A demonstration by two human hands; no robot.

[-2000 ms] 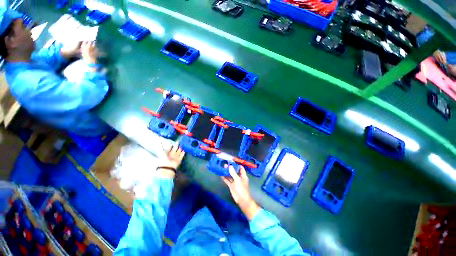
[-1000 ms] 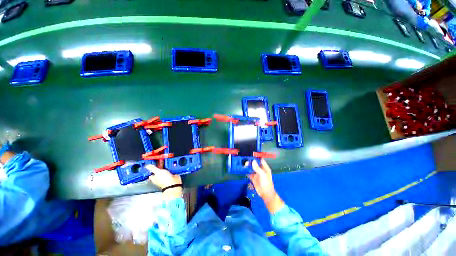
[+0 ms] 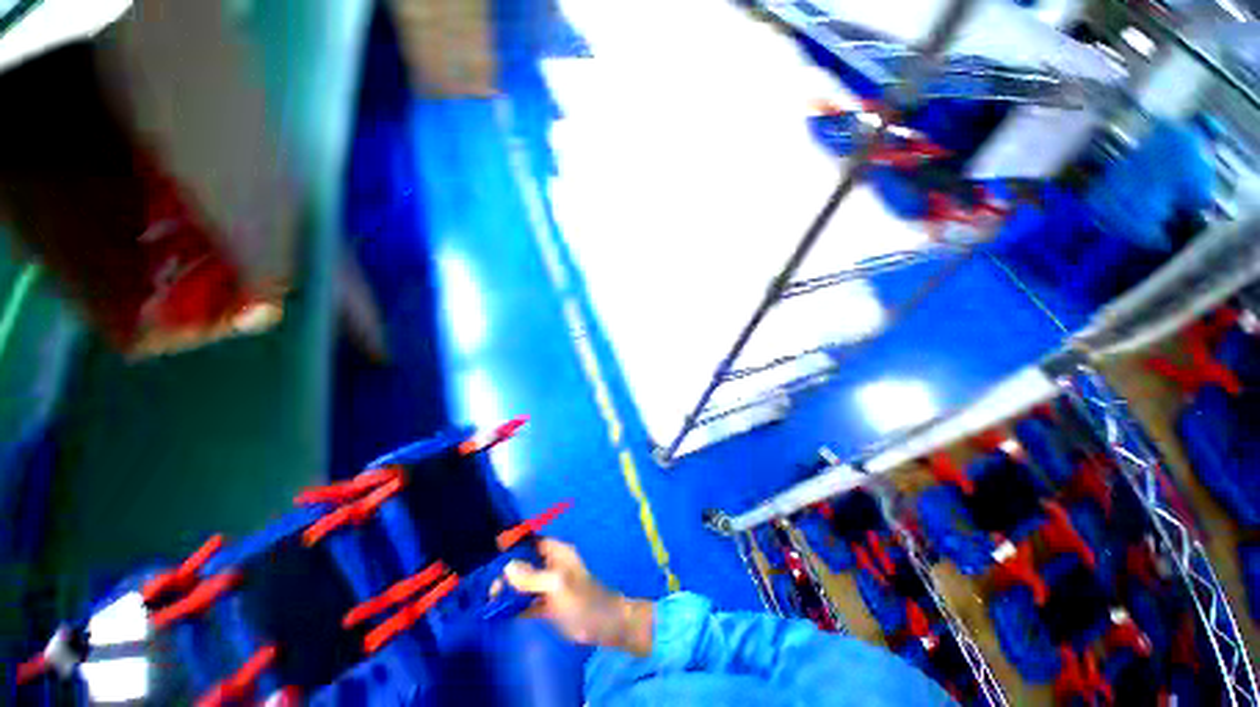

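A row of blue clamped devices [image 3: 449, 514] with dark screens is held up at the lower left, blurred by motion. Red spring clamps [image 3: 401, 605] stick out along both long sides and between the devices. The leftmost one shows a bright reflection on its screen. My right hand [image 3: 560, 591] grips the lower corner of the rightmost device, with its fingers closed on the edge. My left hand is not in view.
The green bench [image 3: 207, 414] is at left, with an open carton of red clamps [image 3: 173, 256] on it. Wire shelving [image 3: 898, 477] at lower right holds more clamped devices. A white area [image 3: 663, 180] and blue floor [image 3: 525, 373] lie between.
The view has swung from the bench to the rack side. The clamped devices, before over the bench, are now held together in a row beside it. My left hand has gone out of view.
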